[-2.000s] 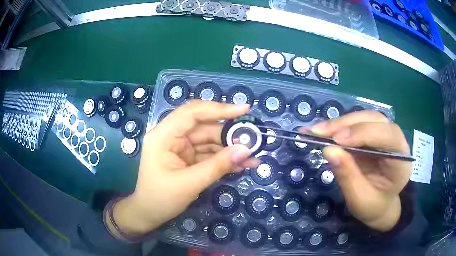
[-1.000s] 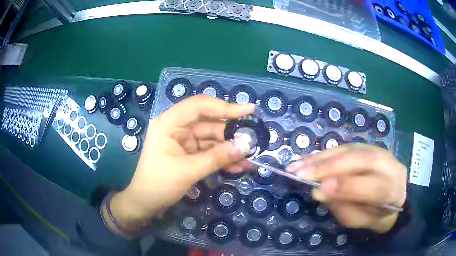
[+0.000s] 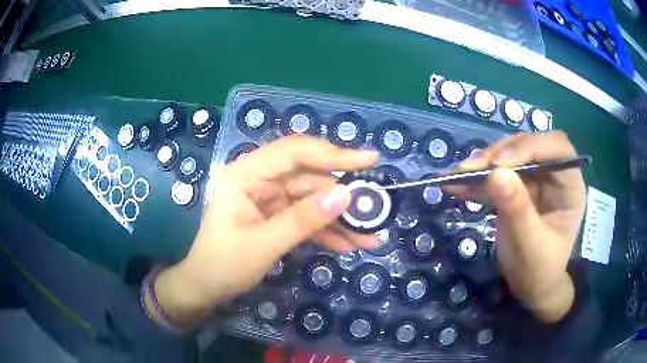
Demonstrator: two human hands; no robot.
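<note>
My left hand [image 3: 277, 213] holds a black round speaker driver [image 3: 365, 205] between thumb and fingers, its pale ring and bright centre facing up. My right hand [image 3: 528, 202] holds thin dark tweezers [image 3: 525, 169] like a pencil; their pale tip is at the upper right rim of the driver. Whether the tip touches is hard to tell. Both hands are above the clear blister tray [image 3: 238, 96], whose round pockets hold rows of black drivers. The hands hide part of the middle rows.
A four-place fixture plate [image 3: 433, 91] with white-topped units lies behind the tray. Loose drivers [image 3: 165, 154], a ring adhesive sheet [image 3: 106, 177] and a patterned clear stack [image 3: 35, 159] are at left. A blue bin [image 3: 618, 53] is back right, a paper label [image 3: 599, 225] at right.
The tweezer tip has moved from the driver's lower edge to its upper right rim. The driver has shifted slightly right. The fixture plate has moved right; another small plate has appeared at far left.
</note>
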